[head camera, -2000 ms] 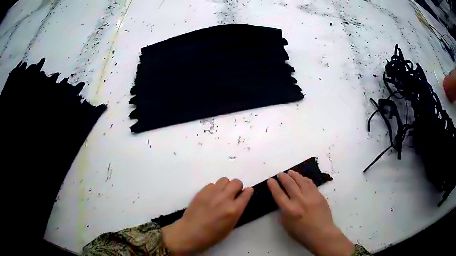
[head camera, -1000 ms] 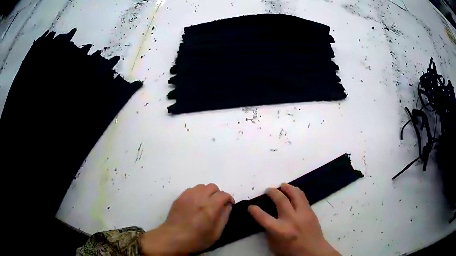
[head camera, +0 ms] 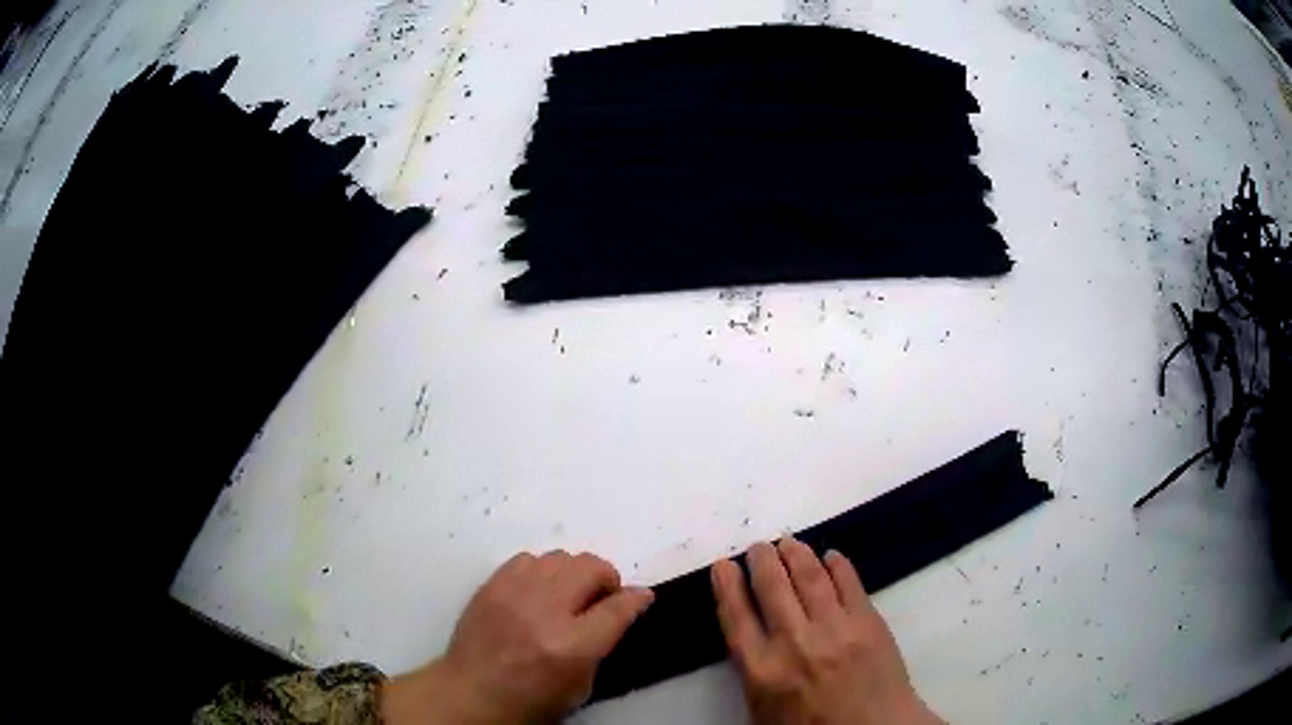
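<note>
A black fabric band [head camera: 921, 527] lies slanted across the white tabletop near the front edge, its ragged right end up and to the right. My left hand [head camera: 546, 623] grips the band's left part, fingers curled, with the thumb along it. My right hand [head camera: 808, 630] lies on the band's middle with fingers bent over its upper edge and pressed down. The band's left end is hidden under my left hand or out of the picture.
A small stack of bands [head camera: 758, 163] with jagged ends lies at top centre. A large stack of bands [head camera: 156, 340] fans out at left to the table edge. A tangle of narrow strips [head camera: 1240, 340] is at the far right. The white tabletop [head camera: 609, 439] has dark lint specks.
The view has shifted, so the stacks and tangle appear further right. The band now looks flatter and more of its right end shows. My right hand's fingers have drawn closer together on it.
</note>
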